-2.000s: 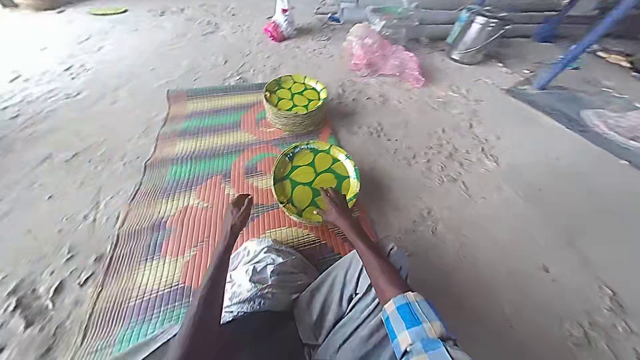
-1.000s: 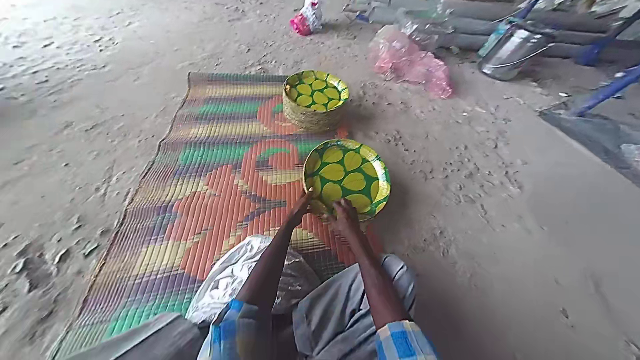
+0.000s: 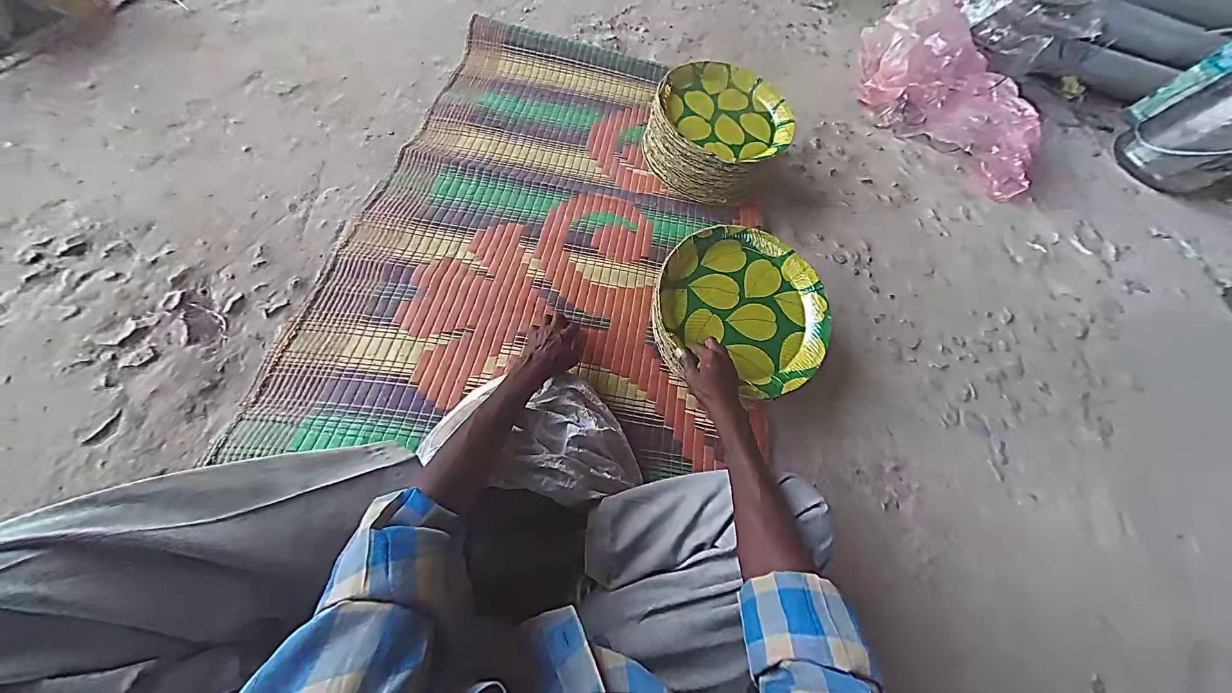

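Note:
A stack of disposable plates with a green and yellow leaf pattern (image 3: 753, 298) stands at the right edge of the woven mat. At its near rim is my right hand (image 3: 710, 371), its fingers on the edge of the plates; how firmly they grip cannot be told. Left of that stack, my left hand (image 3: 553, 345) hangs over the mat with its fingers bent and no plate seen in it. Farther off, a second, taller stack of the same plates (image 3: 707, 144) stands on the mat. A clear plastic bag (image 3: 568, 443) lies near my lap, partly behind my left forearm.
The patterned woven mat (image 3: 481, 241) lies on a bare earthen floor (image 3: 962, 404). Crumpled pink plastic (image 3: 948, 96) lies at the upper right, beyond the plates. A metal pail (image 3: 1179, 144) is at the right edge, near grey pipe-like lengths (image 3: 1136, 48).
My left hand has moved away from the near stack to the left, where one second ago it was at the rim. My right hand stays at that stack. The view has shifted closer.

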